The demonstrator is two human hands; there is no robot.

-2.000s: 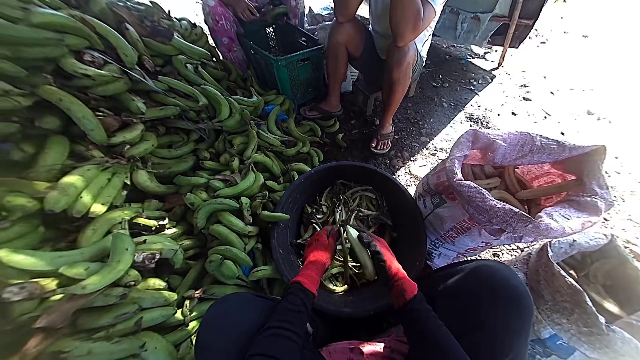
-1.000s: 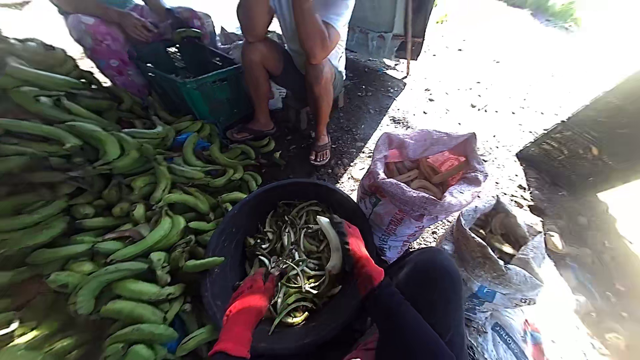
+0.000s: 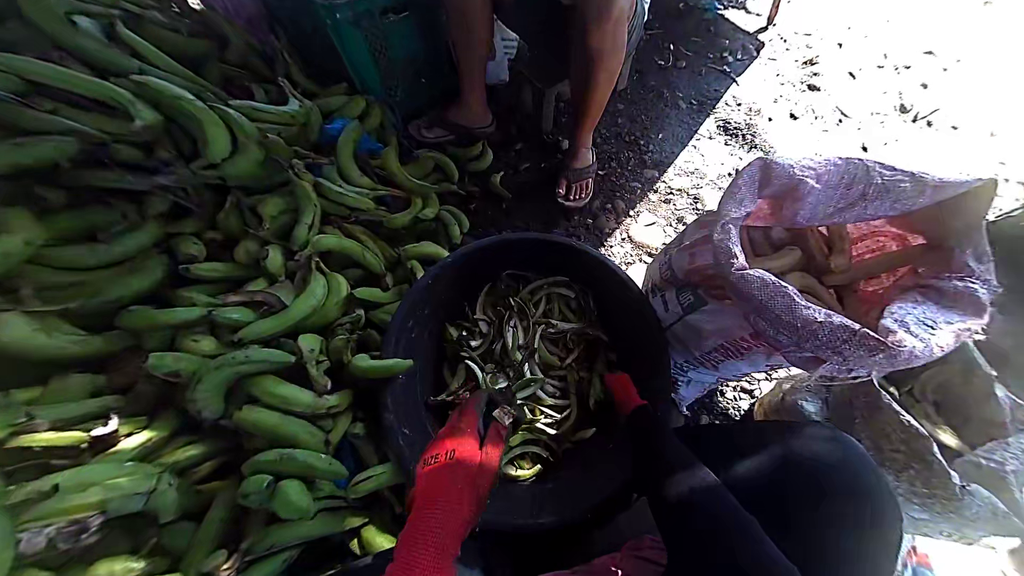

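A round black tub (image 3: 404, 320) stands between my knees, holding a heap of banana peel strips (image 3: 544, 344). My left hand (image 3: 464, 456), in a red knit glove with dark fingertips, reaches over the tub's near left side. A small pale and dark thing (image 3: 503, 415) shows at its fingertips; whether it is gripped is unclear. My right hand (image 3: 622, 394), also red-gloved, is low at the tub's right inner wall, its fingers mostly hidden in shadow. Green bananas (image 3: 288, 304) lie in a large pile left of the tub.
An open woven sack (image 3: 800, 320) with peeled bananas (image 3: 816, 264) stands to the right, with another sack (image 3: 888, 448) nearer me. Beyond the tub are a seated person's legs and sandalled feet (image 3: 580, 172), a green crate (image 3: 384, 56) and a blue scrap (image 3: 352, 136).
The pale peeled banana at my right hand a second ago no longer shows there. That hand has gone lower against the tub's right side. The view has tilted down.
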